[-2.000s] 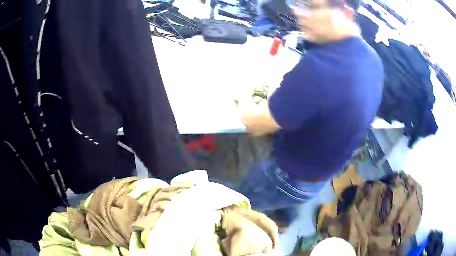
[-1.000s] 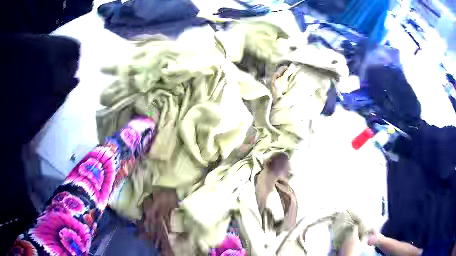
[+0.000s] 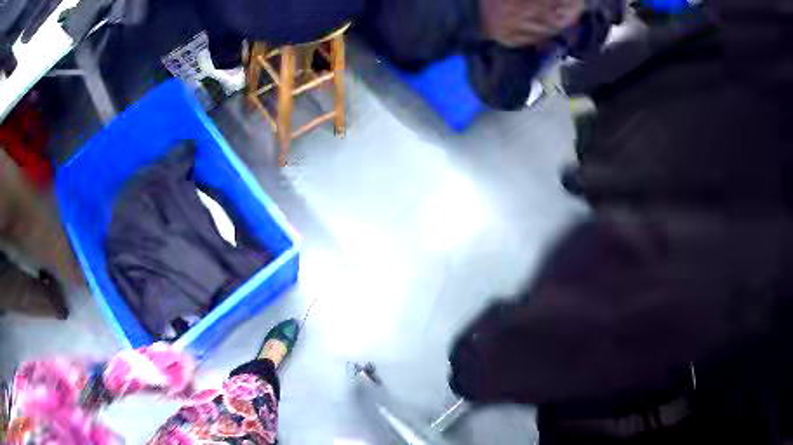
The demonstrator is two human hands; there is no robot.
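Neither of my hands shows. A blurred pink floral sleeve (image 3: 143,369) is at the lower left, and no hand can be made out at its end. A large blue plastic crate (image 3: 248,178) stands on the floor just beyond it. A crumpled dark garment (image 3: 161,235) lies inside the crate, with a small white piece (image 3: 217,217) on it.
A wooden stool (image 3: 287,96) stands behind the crate. Large dark garments (image 3: 635,295) fill the right side. Another blue crate (image 3: 448,91) is at the top. A foot in a green shoe (image 3: 283,335) is on the grey floor. A person's leg (image 3: 35,217) shows at the left edge.
The view has swung from the white table with the yellow-green and brown garments down to the floor. Those garments and the hand area are out of the picture.
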